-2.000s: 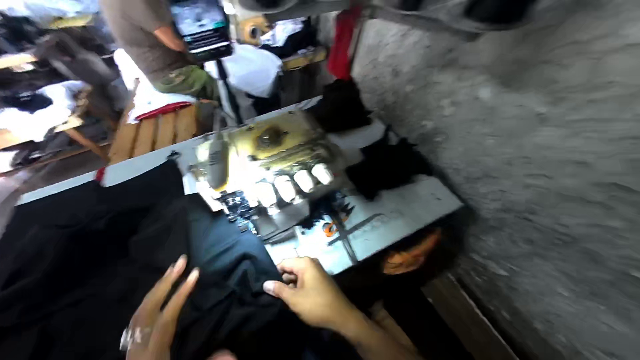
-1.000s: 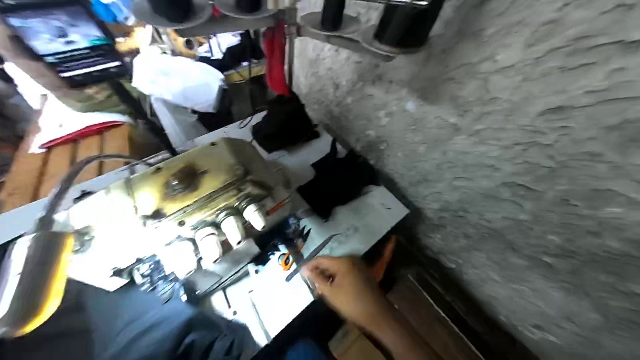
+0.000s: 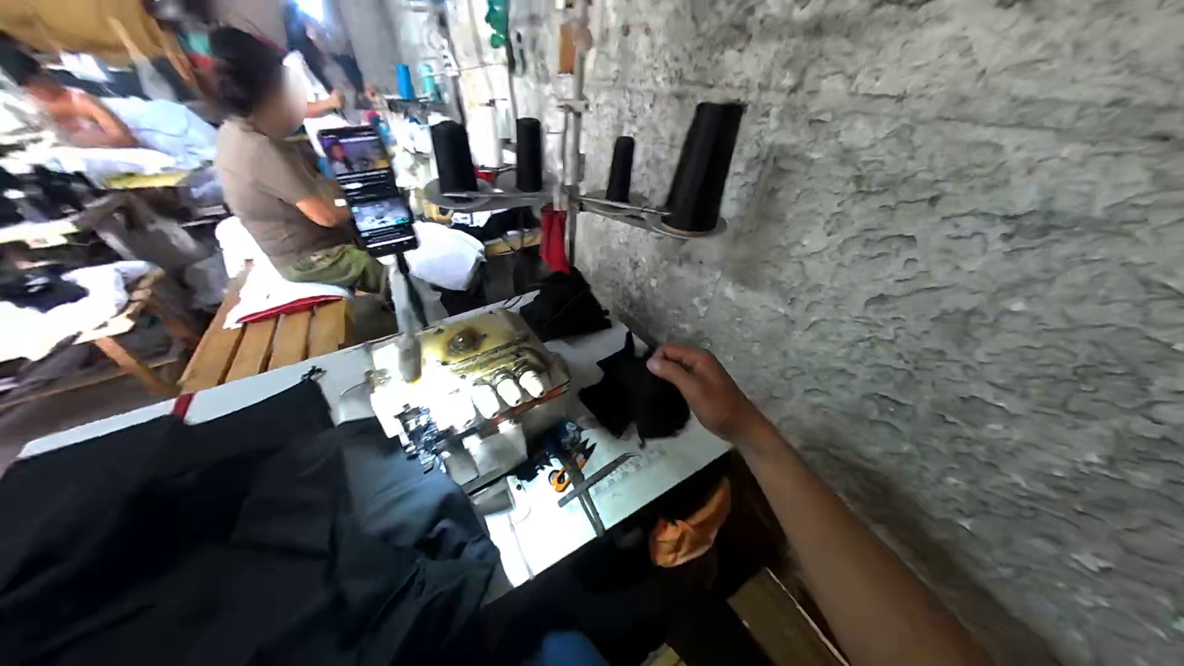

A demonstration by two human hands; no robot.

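Note:
My right hand (image 3: 700, 388) is at the right end of the white sewing table (image 3: 615, 490), its thumb and fingertips on a small pile of black cloth pieces (image 3: 638, 393). Whether it pinches a piece is hard to tell. My left hand is out of view. Left of the pile stands an overlock sewing machine (image 3: 467, 370), lit by a lamp. Tweezers (image 3: 595, 479) and a tool with orange handles (image 3: 559, 478) lie in front of it. A large black fabric (image 3: 231, 527) covers the table's left part, up to the machine.
Cones of black thread (image 3: 705, 166) stand on a rack behind the table, along a rough grey wall (image 3: 962, 277). A phone (image 3: 370, 190) on a holder rises behind the machine. A person (image 3: 277, 176) sits at the back left by a slatted wooden bench (image 3: 268, 342). Orange cloth (image 3: 691, 529) hangs below the table edge.
My right hand has moved from the black fabric, past the tweezers, to the black cloth pile. My left hand, on the fabric two seconds ago, has left view. The view has swung around.

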